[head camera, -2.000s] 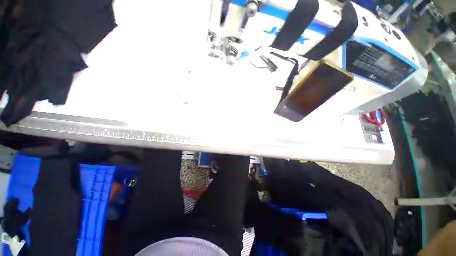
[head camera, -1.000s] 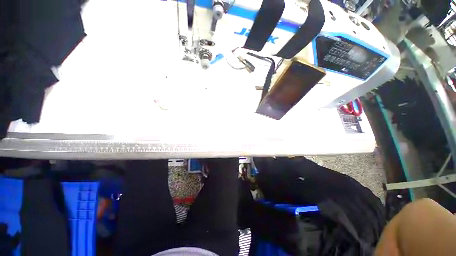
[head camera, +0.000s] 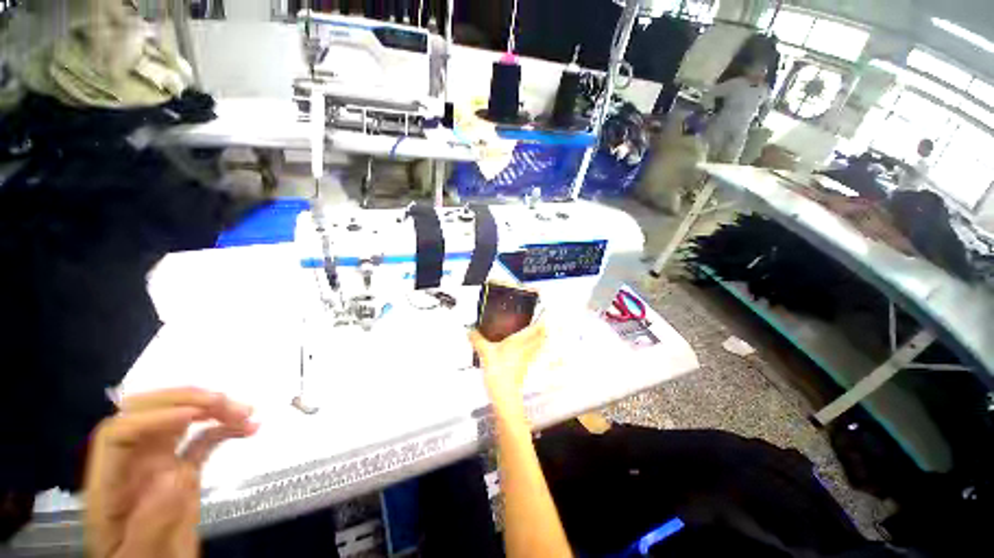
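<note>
My right hand (head camera: pixel 508 360) has its fingers around the lower end of a small dark phone-like object (head camera: pixel 509 308), which stands tilted against the white sewing machine (head camera: pixel 567 229). My left hand (head camera: pixel 164 463) is raised over the table's front left, fingers apart and curved, holding nothing. The presser foot and needle area (head camera: pixel 354 311) is at the machine's left end, with no cloth under it. Two black fabric strips (head camera: pixel 429 249) hang over the machine head.
Black cloth (head camera: pixel 76 273) is piled at the left. Red-handled snips (head camera: pixel 626 307) lie at the table's right end. Another machine (head camera: pixel 376 55) and thread cones (head camera: pixel 506 89) stand behind. A long table (head camera: pixel 807 207) and a person (head camera: pixel 741 109) are at the right.
The view has tilted up to show the workshop. Both hands have come over the table, and my right hand has taken hold of the phone-like object, which now stands more upright.
</note>
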